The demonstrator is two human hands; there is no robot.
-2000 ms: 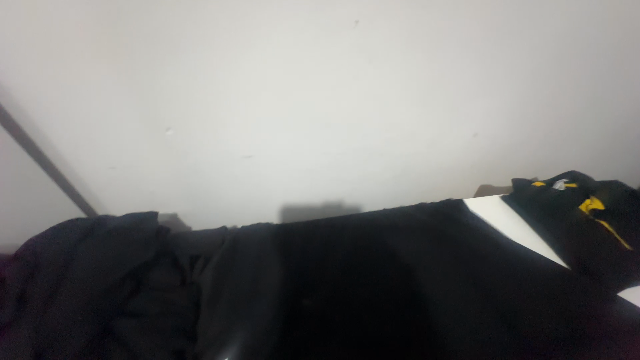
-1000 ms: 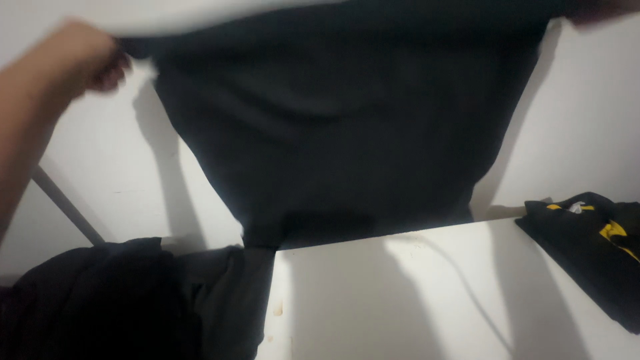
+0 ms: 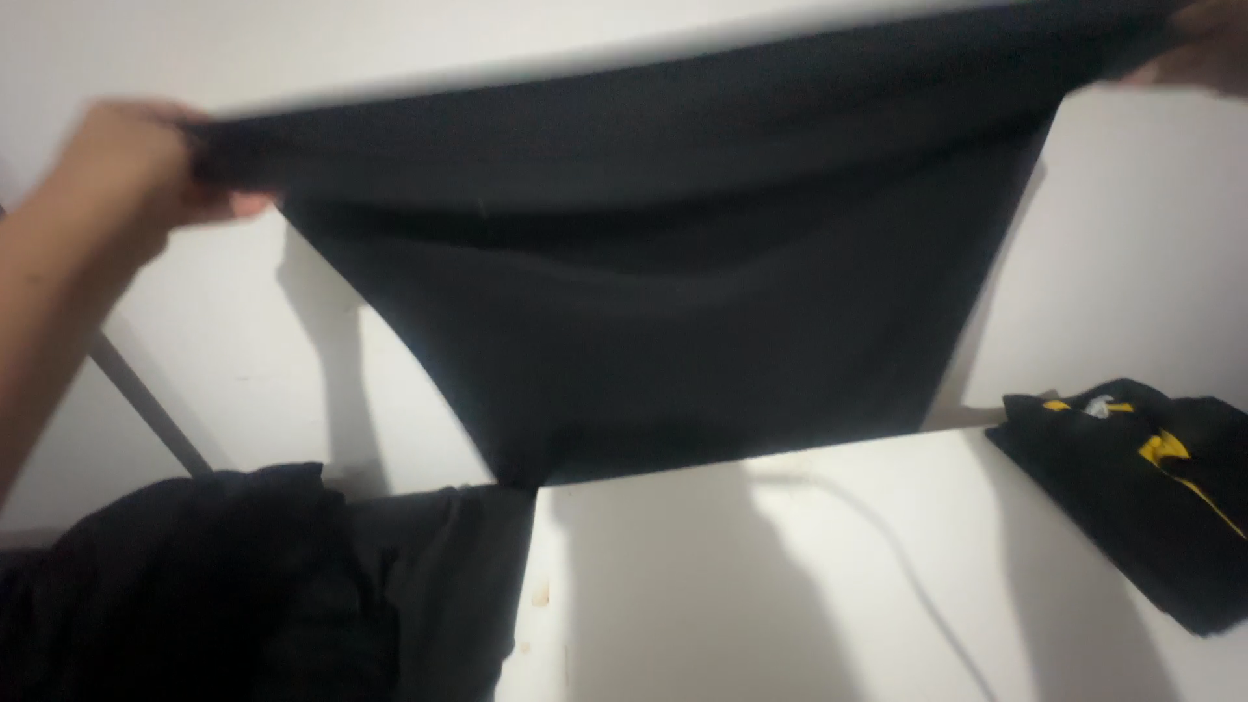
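A black cloth garment [image 3: 682, 263] is stretched between my two hands above a white tabletop [image 3: 682, 585], its lower edge hanging to the table's back edge. My left hand [image 3: 146, 166], at the upper left, grips one corner. At the upper right edge of the view my right hand [image 3: 1199, 54] grips the other corner; it is partly cut off and blurred. Which part of the garment each hand pinches cannot be told. Both hands are held higher than the table.
Piled dark cloth [image 3: 224, 585] lies at the lower left. A folded black garment with yellow trim [image 3: 1121, 507] rests on the table's right side. Behind stands a white wall [image 3: 1150, 244], with a dark slanting bar [image 3: 146, 400] at the left.
Two seconds ago black cloth covered the middle of the table and no hands showed. One second ago both hands held it raised; since then the view shows its upper edge lower.
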